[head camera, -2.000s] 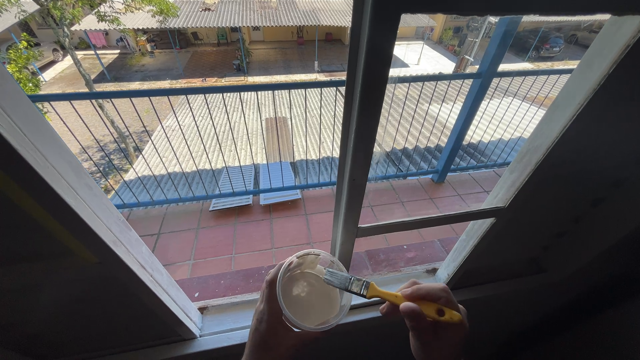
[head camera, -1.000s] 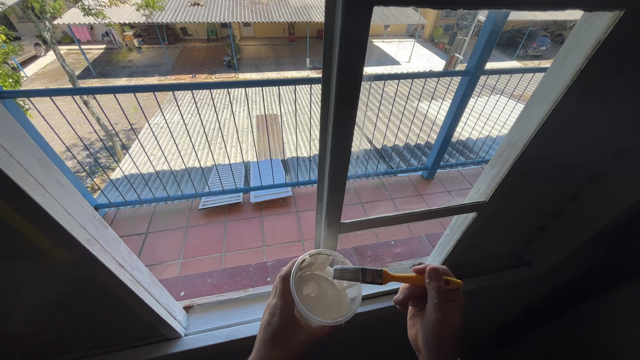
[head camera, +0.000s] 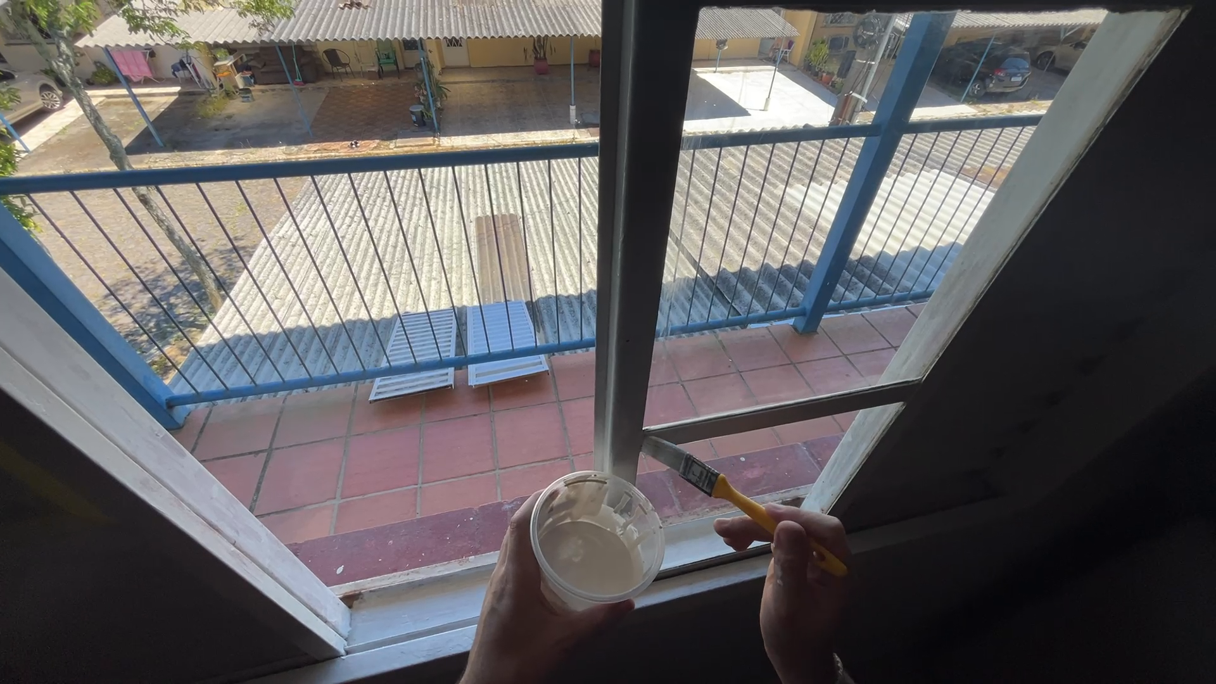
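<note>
My left hand is wrapped around a clear plastic tub with whitish paint in it, tilted so that the inside shows. My right hand grips the yellow handle of a flat paintbrush. The brush points up and left, and its bristle tip is at the corner where the window's upright frame member meets the horizontal bar. Whether the bristles touch the wood I cannot tell. The tub is just below and left of the brush.
Below the tub runs the white window sill. Light frame edges slope down at the left and right. Outside are a red tiled balcony floor, a blue metal railing, two white slatted panels and a corrugated roof.
The brush was over the tub's rim in the earlier frames; now it is away from the tub, up and right, with its tip at the frame corner. My left hand still holds the tub.
</note>
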